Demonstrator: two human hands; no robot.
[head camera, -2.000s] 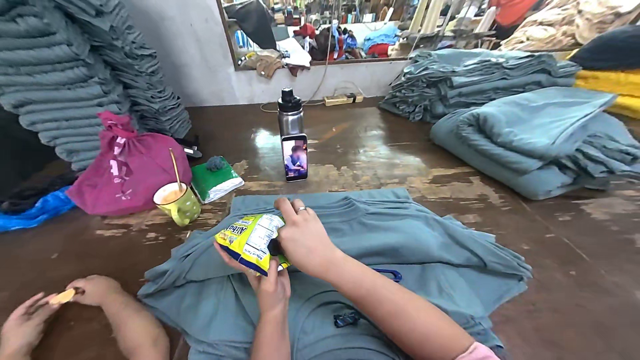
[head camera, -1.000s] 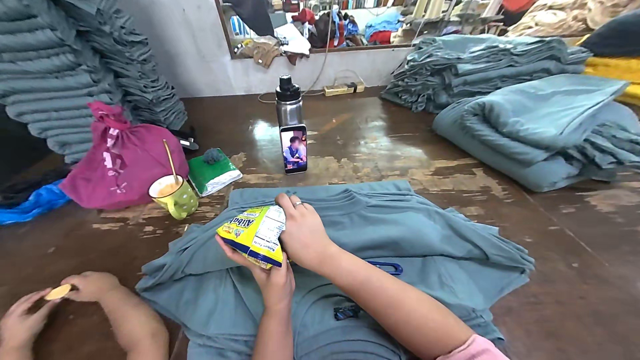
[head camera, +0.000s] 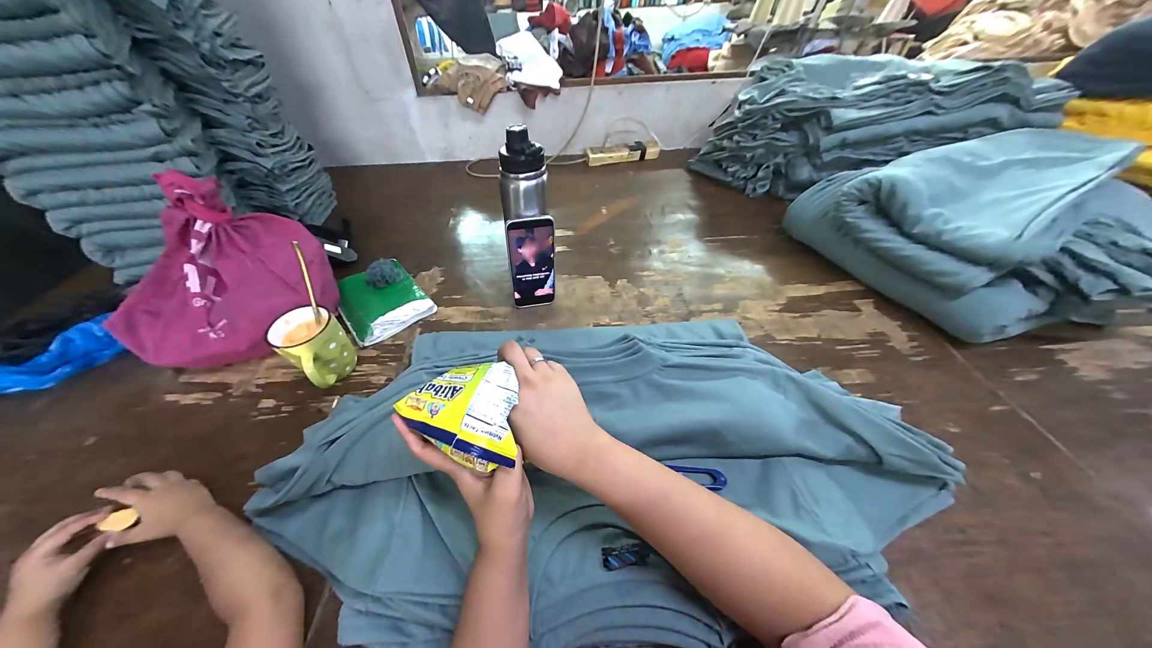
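My left hand (head camera: 490, 490) grips a yellow and blue snack packet (head camera: 463, 414) from below, over a spread pile of grey-green T-shirts (head camera: 720, 405). At the packet's right side is my right hand (head camera: 549, 405), a ring on one finger; its fingertips are hidden by or inside the packet. Beneath my right forearm lies a blue-handled tool (head camera: 702, 477), only partly seen. A small dark item (head camera: 625, 555) rests on the shirts near the neckline. To the left, another person's hands (head camera: 157, 508) hold a round yellowish biscuit (head camera: 118, 519) above the table.
A green polka-dot mug (head camera: 328, 351) with a spoon stands beside a magenta drawstring bag (head camera: 225, 279) and a green packet (head camera: 382, 301). A phone (head camera: 531, 261) leans on a steel bottle (head camera: 524, 189). Folded fabric stacks (head camera: 963, 216) lie at right, tall garment stacks (head camera: 81, 117) at left.
The other person's biscuit has shifted slightly in their fingers. The picture on the phone's screen differs. My hands stay on the packet.
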